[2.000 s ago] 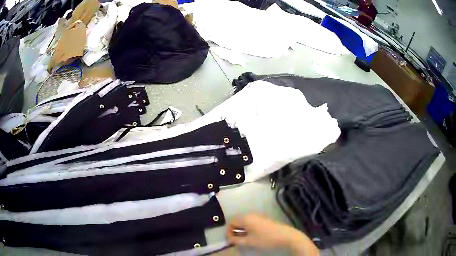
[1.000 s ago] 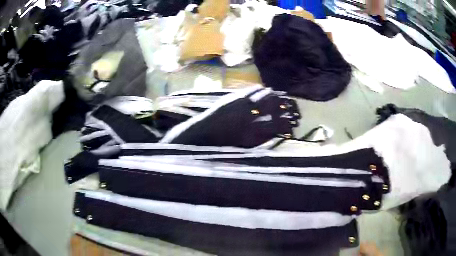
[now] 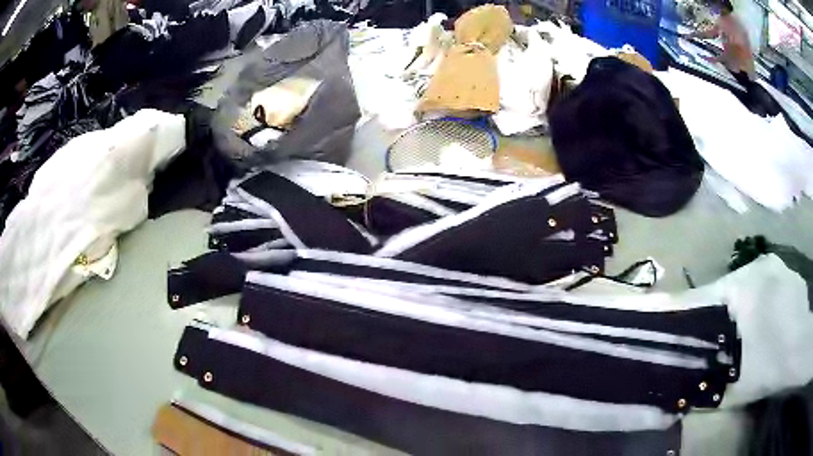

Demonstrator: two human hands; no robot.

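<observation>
Several long black strips with pale grey-white edges (image 3: pixel 463 349) lie nearly flat across the table, with small brass eyelets at their ends. The nearest strip (image 3: pixel 374 403) lies apart in front of the pile, its right end near the bottom edge. A brown cardboard template (image 3: pixel 201 435) shows at the bottom left, partly cut off, with a thin pale strip along it. A crossed heap of black-and-white strips (image 3: pixel 481 233) lies behind. Neither my left hand nor my right hand is in the picture.
White garment (image 3: pixel 76 218) at left. Open grey plastic bag (image 3: pixel 312 111), racket (image 3: pixel 441 142) and brown bundle (image 3: pixel 462 82) behind. Black cloth bundle (image 3: pixel 624 134) back right, white cloth (image 3: pixel 771 312) under the right strip ends, thin black cord, blue crate (image 3: pixel 621 31). A person (image 3: pixel 734 46) stands far right.
The view has swung left, so the strips' left ends, grey bag and white garment now show. My right hand, at the near strips' right end earlier, has left the picture.
</observation>
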